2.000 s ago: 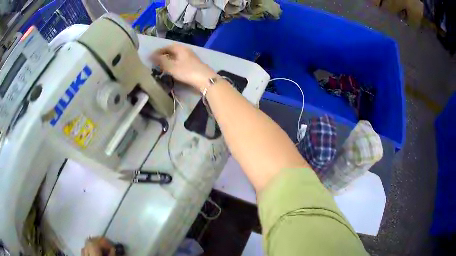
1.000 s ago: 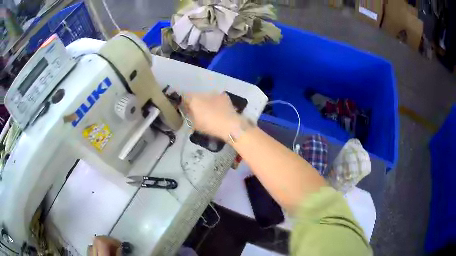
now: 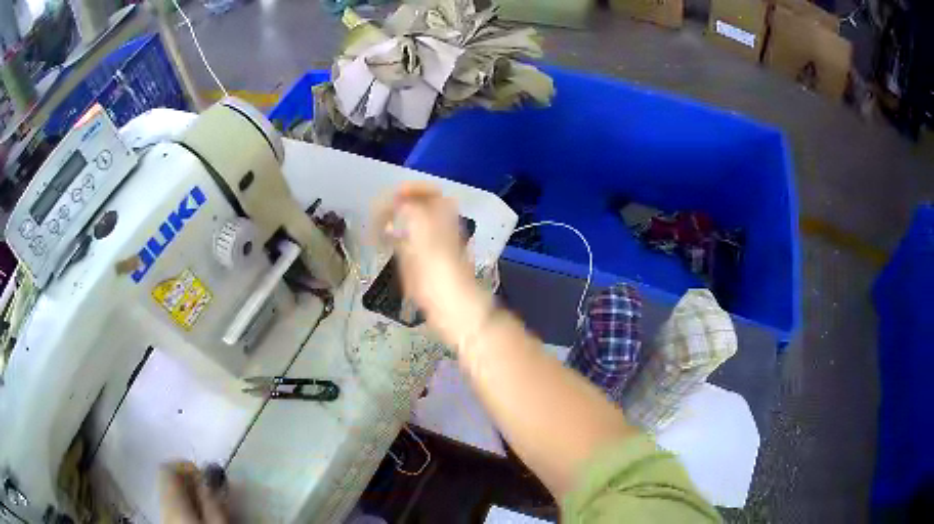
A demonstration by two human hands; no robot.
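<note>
The white JUKI sewing machine (image 3: 169, 230) fills the left side, with its cream dial on the head. My right hand (image 3: 425, 230) is raised over the dark recess at the table's far end, right of the small dark mechanism (image 3: 326, 227). It is blurred, and whether it holds anything cannot be told. My left hand (image 3: 193, 493) is low at the bottom left on the machine bed, cut off by the edge and blurred, beside a small dark knob-like thing (image 3: 214, 475). Black-handled thread snips (image 3: 297, 388) lie on the bed. A thin thread curves across the bed near the mechanism.
A large blue bin (image 3: 614, 133) stands beyond, with dark and red checked cloth inside. Pale green and grey cloth pieces (image 3: 435, 61) are heaped at its left end. Blue (image 3: 612, 328) and pale (image 3: 696, 333) checked bundles lie at right. The control panel (image 3: 70, 194) is at upper left.
My right hand has moved away from the small mechanism to the right and up. My left hand stays low near the knob-like thing. The view has shifted, and the flat black rectangle is no longer visible.
</note>
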